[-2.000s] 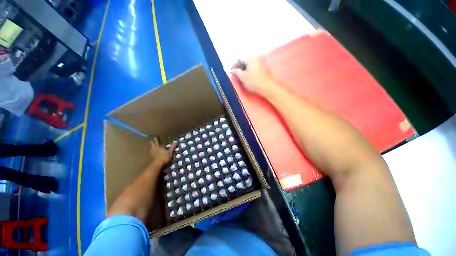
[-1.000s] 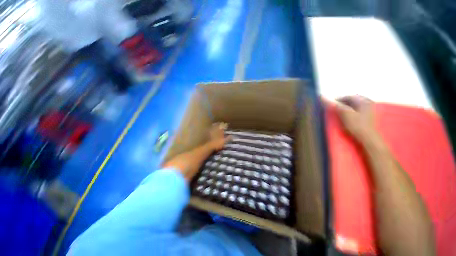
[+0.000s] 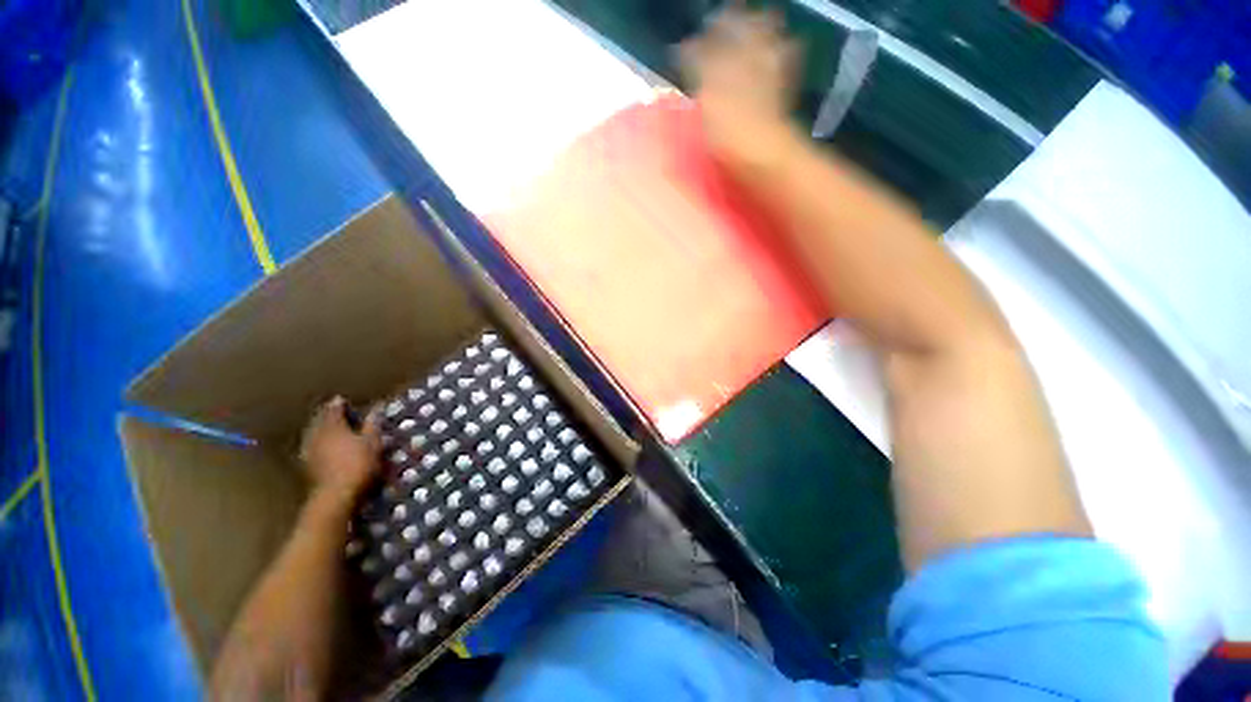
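Observation:
The open carton (image 3: 275, 322) stands at the lower left, beside the conveyor. Inside it, a dark divider grid holds rows of bagged metal parts (image 3: 510, 466) with white tops showing. My left hand (image 3: 340, 446) is inside the carton at the far left corner of the grid; its fingertips are too unclear to tell if they hold a part. My right hand (image 3: 741, 62) is blurred, over the dark green belt beyond the red sheet (image 3: 659, 261); whether it holds anything cannot be told.
The green conveyor (image 3: 782, 501) runs diagonally past the carton. A white sheet (image 3: 480, 96) lies beyond the red one, and large white sheets (image 3: 1098, 316) lie at the right. A pale strip (image 3: 847, 82) shows near my right hand. Blue floor with yellow lines is at the left.
My right hand has moved from the near edge of the red sheet across to the green belt. My left hand stays in the carton. The camera view has swung, shifting the carton left.

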